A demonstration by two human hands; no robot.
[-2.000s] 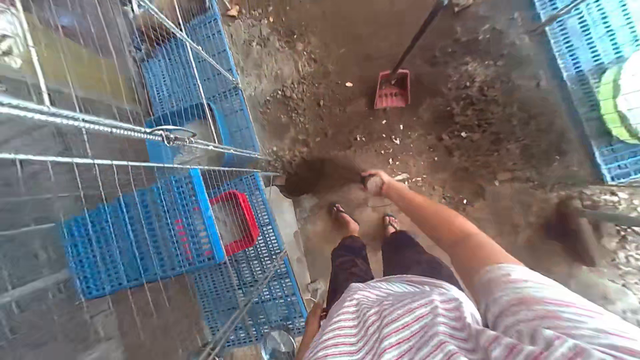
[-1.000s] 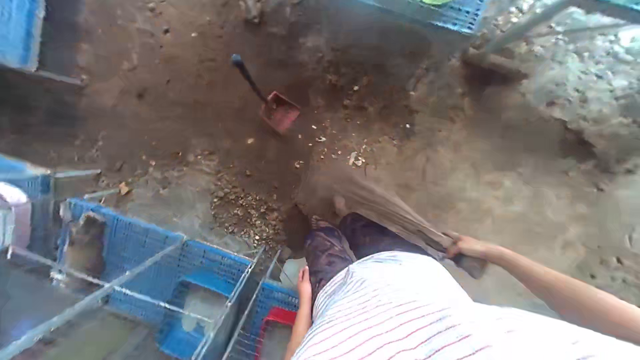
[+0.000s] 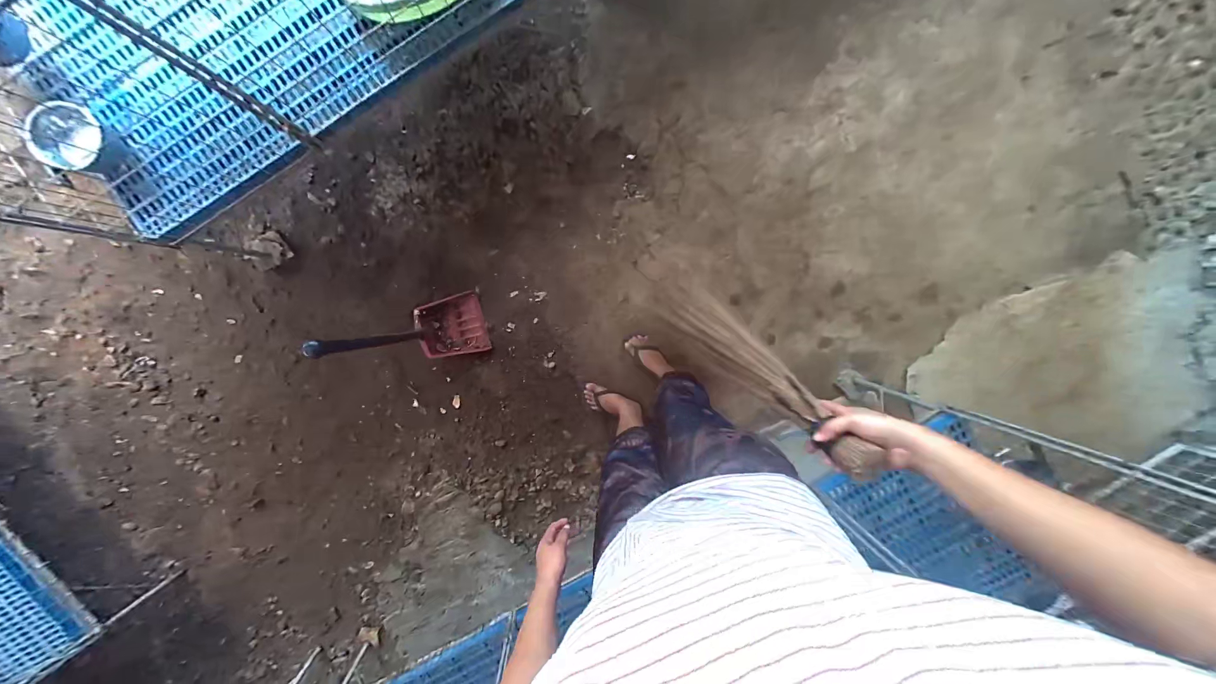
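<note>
My right hand point(image 3: 869, 434) grips the bound end of a stick broom point(image 3: 736, 356), whose thin bristles fan out over the dirt floor to the upper left, just right of my sandalled feet. My left hand point(image 3: 553, 551) hangs beside my left thigh, fingers loosely apart, holding nothing. Left of my feet a red plastic dustpan point(image 3: 454, 325) lies on the ground with its dark handle point(image 3: 361, 344) pointing left. Some dirt bits show inside the pan. Pale litter scraps point(image 3: 522, 309) are scattered between the pan and my feet.
At the upper left stands a wire cage with a blue slatted plastic floor point(image 3: 228, 95), holding a round container point(image 3: 63, 136) and a green item point(image 3: 404, 8). More blue slatted panels point(image 3: 38, 598) edge the lower left. Behind my right side is a wire cage point(image 3: 936, 513). Loose rubble point(image 3: 503, 475) lies near my feet.
The view has turned strongly. My right hand still holds the broom, its bristles now spread to the right of my feet. The dustpan stays on the ground.
</note>
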